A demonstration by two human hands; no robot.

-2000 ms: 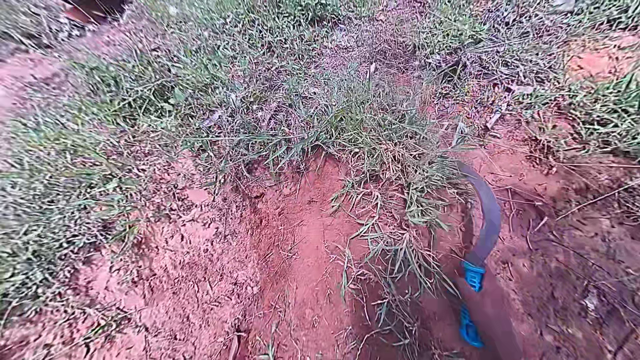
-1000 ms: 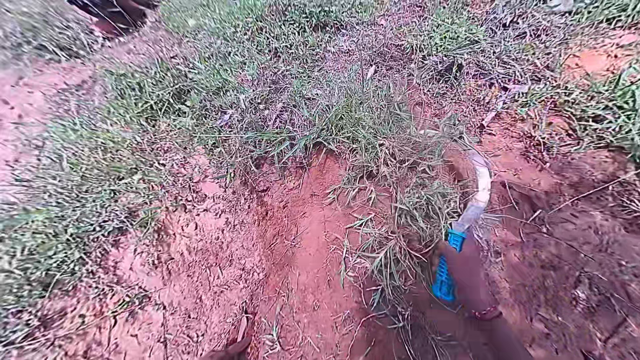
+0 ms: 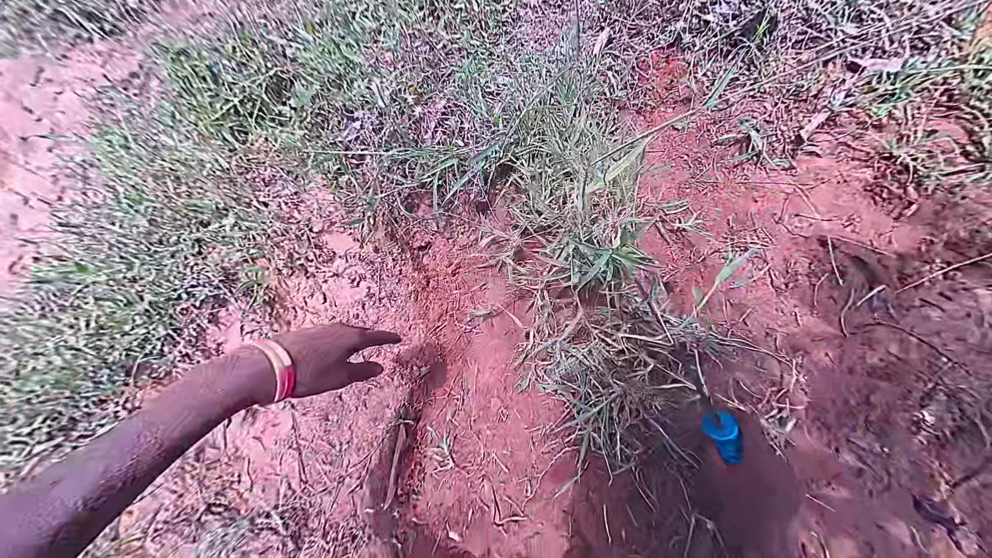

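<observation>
My left hand (image 3: 333, 360), with a pale and red bangle at the wrist, hovers over red soil at the left, its fingers apart and holding nothing. To the right, the blue handle (image 3: 725, 438) of a sickle points up toward a clump of grass. My right hand (image 3: 748, 488) is a blurred brown shape around the lower part of this handle. The sickle's blade is edge-on or hidden among the stems, and its curve cannot be made out. Cut or uprooted grass (image 3: 612, 364) lies in a loose heap between the hands, beside standing grass (image 3: 573, 170).
Bare red soil (image 3: 496, 434) runs down the middle, with a shallow rut and a thin stick (image 3: 399, 457) at its left. Low grass (image 3: 155, 232) covers the left side and the top. Dry roots and twigs (image 3: 868, 302) lie on the soil at the right.
My left hand has come into view from the lower edge. The sickle's curved blade, plain to see before at the right, no longer shows clearly. The view has moved closer to the grass.
</observation>
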